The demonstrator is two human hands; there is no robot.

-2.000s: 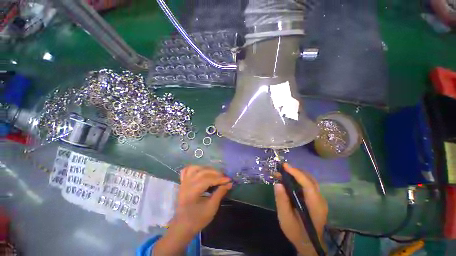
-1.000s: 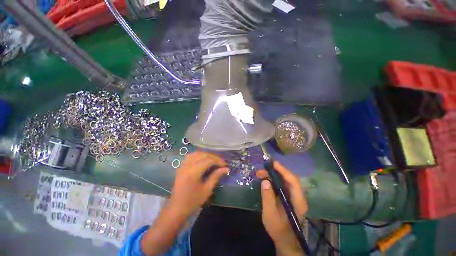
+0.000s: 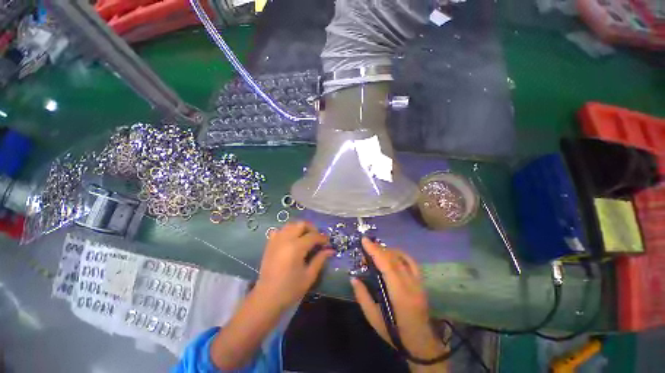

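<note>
My left hand (image 3: 292, 251) is at the left edge of the purple mat (image 3: 448, 240), fingertips pinched together; what they pinch is too small to make out. The thin solder wire (image 3: 211, 246) runs from the spool (image 3: 109, 211) to it. My right hand (image 3: 397, 291) holds the black soldering iron (image 3: 382, 295) like a pen, its tip over the heap of tiny silver components (image 3: 343, 239), just below the hood's rim. A few silver rings (image 3: 283, 216) lie loose beside the mat, left of the hood.
The translucent fume hood (image 3: 354, 182) stands over the mat. A large ring pile (image 3: 175, 175) lies left, a part sheet (image 3: 131, 288) front left. The tip cleaner pot (image 3: 446, 200), a slim silver stick (image 3: 499, 222) and the blue-black soldering station (image 3: 547, 207) are at right. A blister tray (image 3: 262, 109) lies behind.
The view has shifted. My right hand with the iron has moved left toward my left hand, and its tip is now over the component heap. My left hand stays pinched near the mat's left edge.
</note>
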